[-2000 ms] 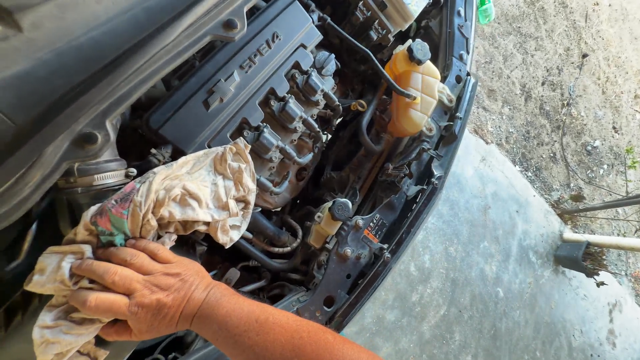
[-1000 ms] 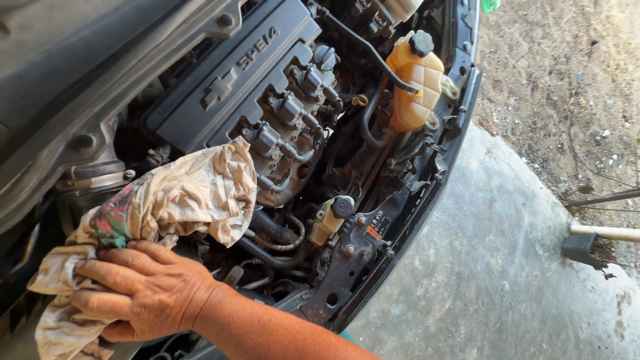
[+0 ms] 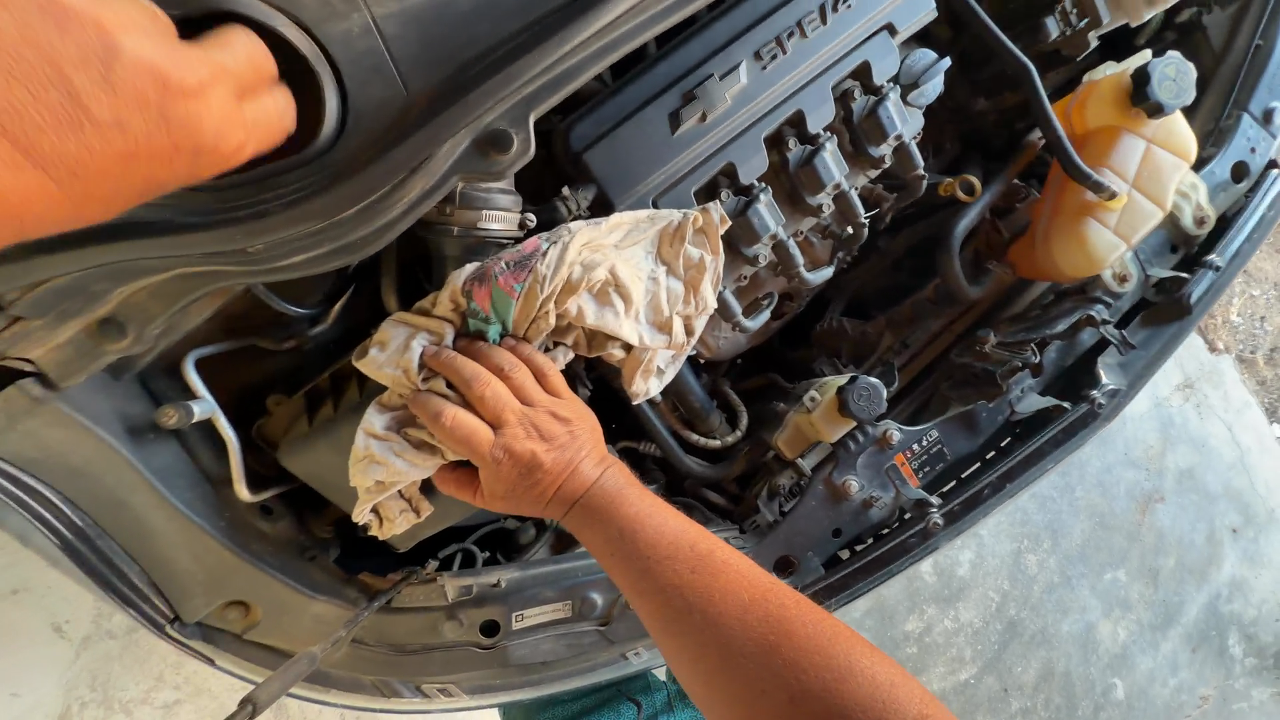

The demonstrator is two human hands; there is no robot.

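My right hand [image 3: 520,430] lies back up on a crumpled, stained beige cloth [image 3: 630,290], its fingers and thumb gripping the near part. A green and red print shows on the cloth just above my fingertips. The cloth is draped over parts of a car's engine bay, beside the black engine cover [image 3: 740,90]; what lies under it is hidden. At the upper left, my left hand [image 3: 150,110] is blurred, over a round dark opening in a black panel [image 3: 390,130]. Whether it holds anything cannot be seen.
An orange-yellow coolant reservoir [image 3: 1120,190] and a small capped reservoir [image 3: 815,415] stand at the right. A hose clamp [image 3: 485,218] rings a duct above the cloth. A bent metal pipe [image 3: 215,425] lies left. A thin rod [image 3: 330,645] slants across the front edge.
My left hand has come into view at the upper left. My right hand still lies on the cloth. The view has shifted, showing more of the engine bay's left side.
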